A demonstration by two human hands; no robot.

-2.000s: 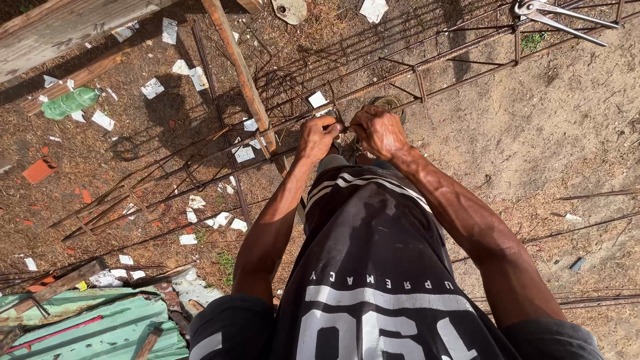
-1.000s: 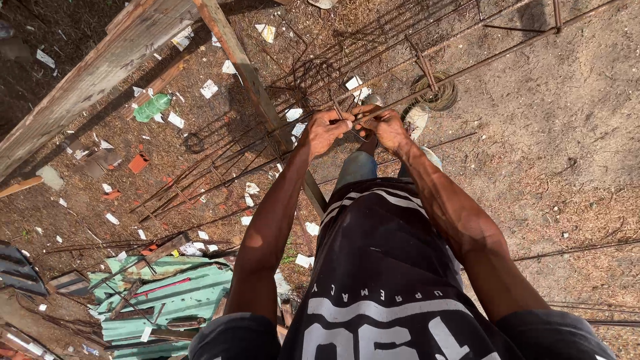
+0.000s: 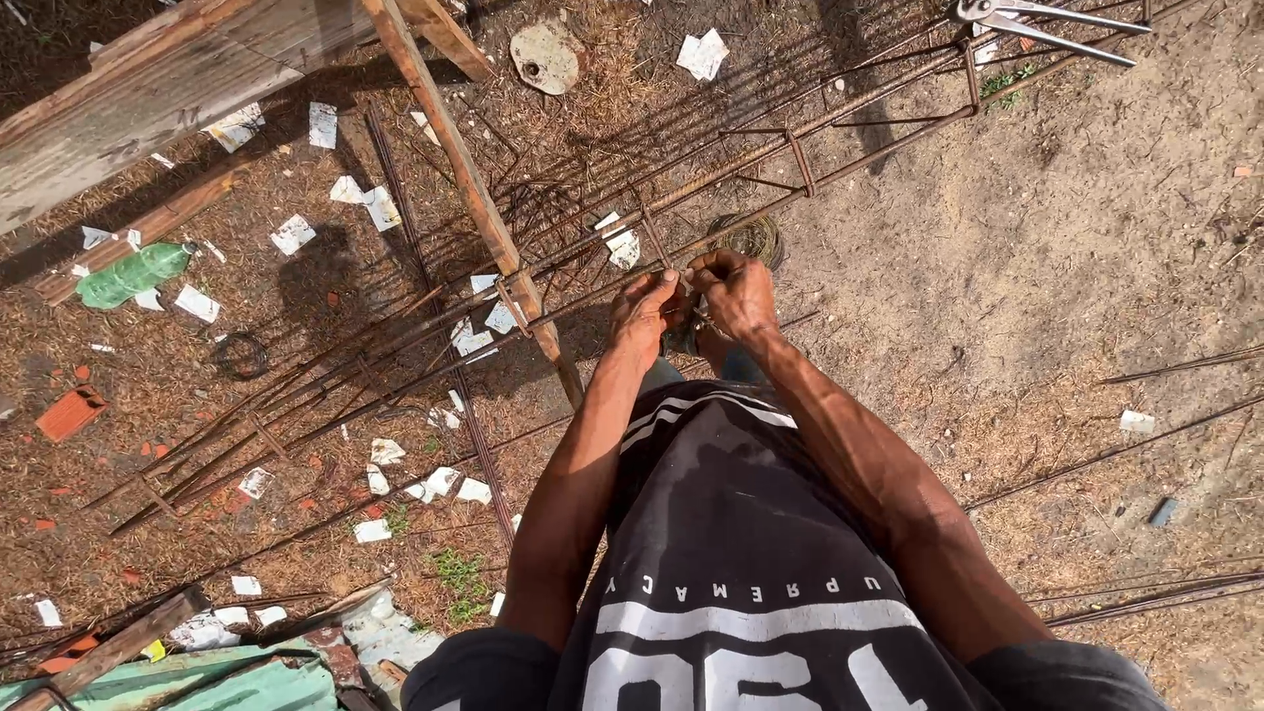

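My left hand (image 3: 642, 314) and my right hand (image 3: 733, 294) are close together at a long cage of rusty steel rebar (image 3: 869, 158), beside the corner of one rectangular stirrup (image 3: 656, 237). The fingertips of each hand are pinched; something thin seems to lie between them, too small to make out. A coil of tie wire (image 3: 755, 237) lies on the ground just beyond my right hand. Steel pincers (image 3: 1047, 28) with long handles rest on the cage at the top right.
A wooden bar (image 3: 464, 168) crosses under the cage left of my hands. A wide plank (image 3: 178, 109) stands at the upper left. Paper scraps, a green plastic bottle (image 3: 133, 275), a broken brick (image 3: 71, 413) and green corrugated sheets (image 3: 237, 681) lie around. More rods lie at right.
The view has shifted and turned, bringing the pincers back into sight. My hands stay together at the cage, with their fingers in a different pose.
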